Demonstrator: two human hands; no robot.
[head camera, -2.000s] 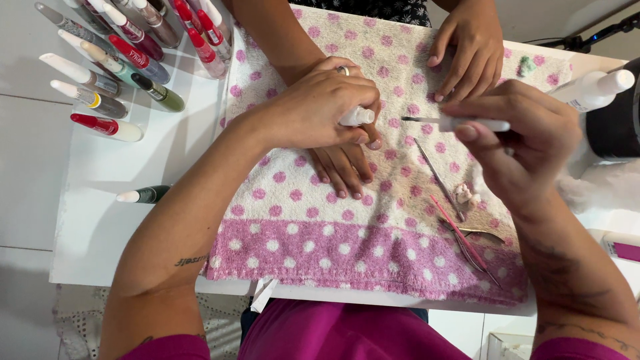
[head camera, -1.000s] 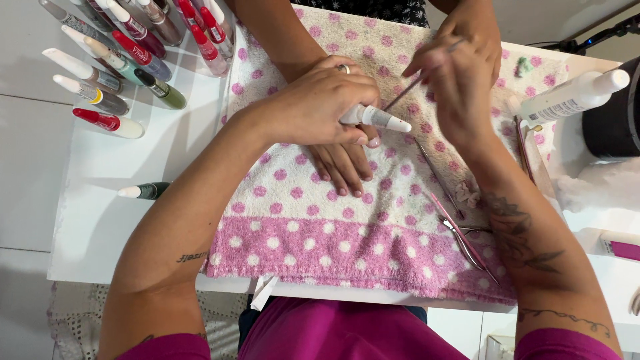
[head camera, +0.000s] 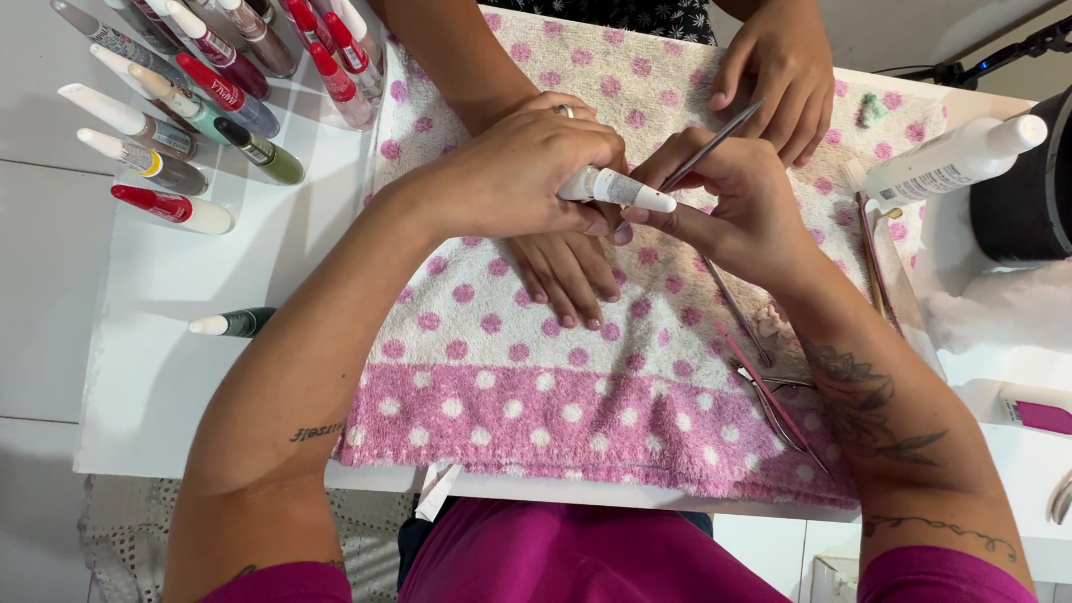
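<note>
My left hand (head camera: 536, 167) holds a nail polish bottle (head camera: 620, 188) with its white cap on, and rests over the other person's hand (head camera: 569, 272), whose fingers lie spread on the dotted towel (head camera: 502, 335). Between the fingers of my right hand (head camera: 720, 197) is a thin metal manicure tool (head camera: 712, 142), slanted, its lower end close to a fingertip under the bottle. How far my left fingers grip the other person's finger is partly hidden. The other person's second hand (head camera: 783, 84) lies on the towel just beyond my right hand.
Many polish bottles (head camera: 222, 84) stand at the left; a dark one (head camera: 234, 322) lies nearer me. Another metal tool (head camera: 737, 310), cuticle nippers (head camera: 766, 402) and a pink stick (head camera: 770, 394) lie on the towel. At the right are a white bottle (head camera: 955, 159), nail files (head camera: 892, 268), cotton (head camera: 1005, 306) and a black container (head camera: 1026, 184).
Two seconds ago my right hand held the polish cap with its brush; one second ago the cap was on the bottle. My right hand now holds the metal tool, nearer the other person's fingers.
</note>
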